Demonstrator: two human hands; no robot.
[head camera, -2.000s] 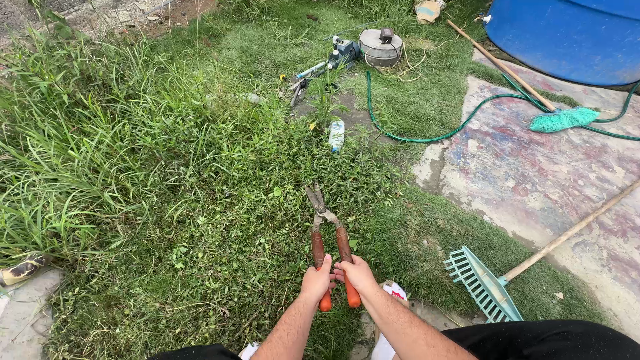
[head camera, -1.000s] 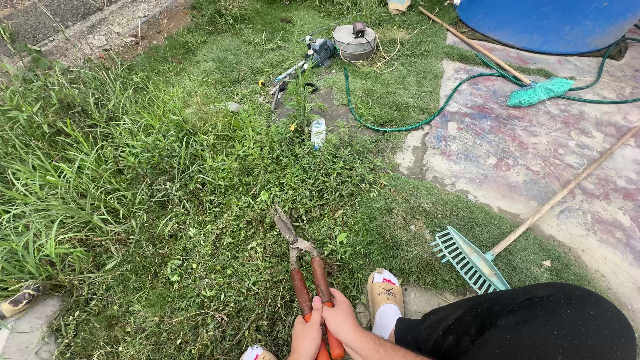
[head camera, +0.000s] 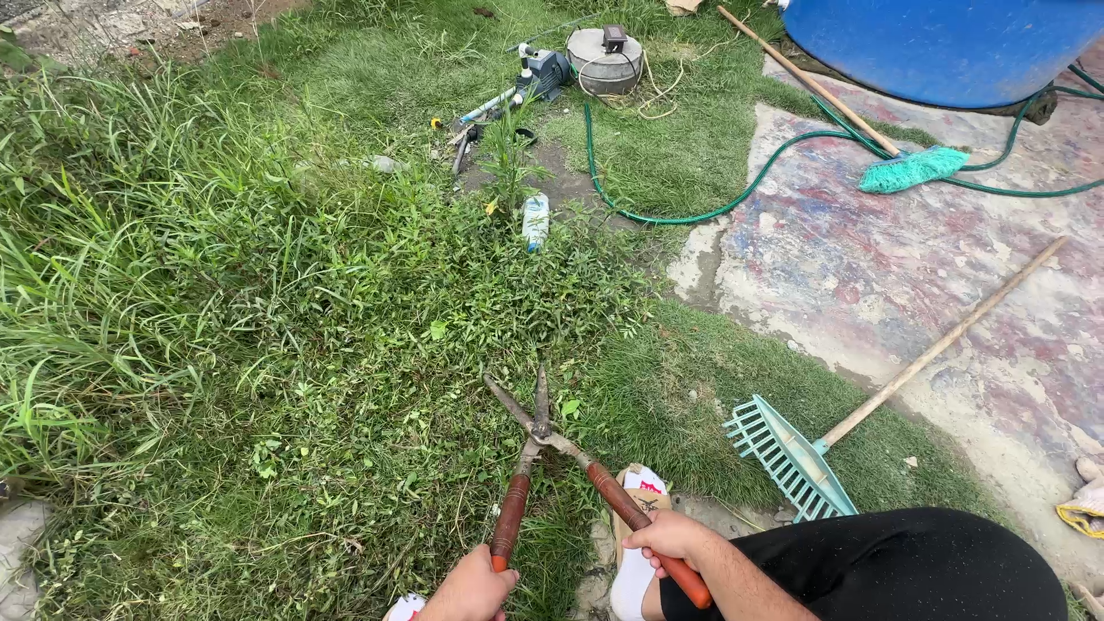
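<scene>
A pair of hedge shears with metal blades and wooden handles points away from me, its blades spread over the low leafy weeds. My left hand grips the end of the left handle, largely covering its orange tip. Around the right handle, near its orange end, my right hand is closed. The two handles are apart. Cut-looking leaves and stems lie in the grass around the blades.
A light-green plastic rake lies right of my foot. Beyond are a plastic bottle, a green hose, a water pump, a teal broom and a blue tank. Tall grass stands left.
The shears, with handles close together and blades nearly closed one second ago, now have handles and blades spread apart. My hands have moved away from each other.
</scene>
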